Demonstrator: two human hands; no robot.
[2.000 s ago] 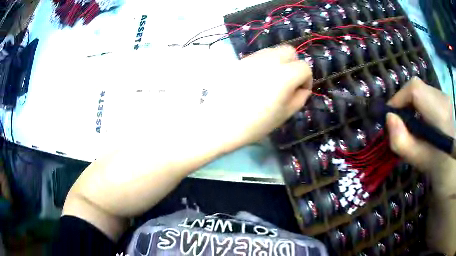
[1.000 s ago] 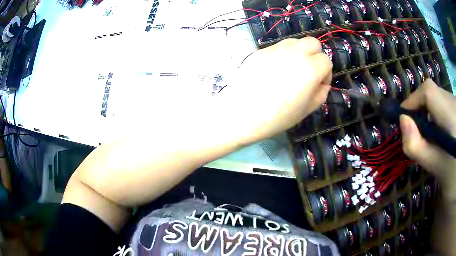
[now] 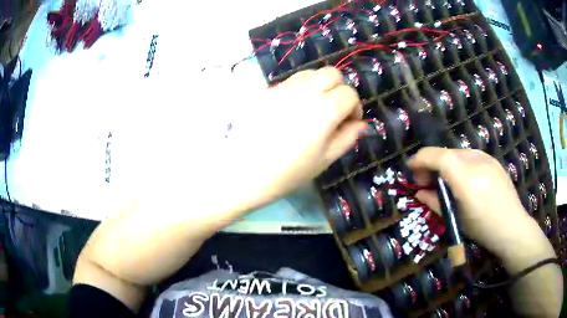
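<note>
A divided tray (image 3: 354, 235) holds rows of round black speakers (image 3: 341, 214) on edge. My left hand (image 3: 329, 118) is over its left part, fingers pinched; a bit of red wire shows by the fingertips. My right hand (image 3: 479, 192) is over the tray's middle, holding the black soldering iron (image 3: 451, 217), whose tan rear end points down and whose blurred barrel points up-left. The right fingertips are at the bunch of red leads with white connectors (image 3: 415, 233). Attached red wires (image 3: 373, 46) trail across the upper rows.
Spare red and white lead bundles (image 3: 87, 25) lie at the far left. A dark box (image 3: 528, 37) with a red light stands beyond the tray at the upper right. A printed sheet (image 3: 180, 81) covers the bench. A yellow-handled tool (image 3: 563, 130) lies at the right edge.
My right hand has moved down-left to the bunch of leads, and the iron has swung steeper with its barrel upward. The view has shifted. My left hand stays pinched over the tray.
</note>
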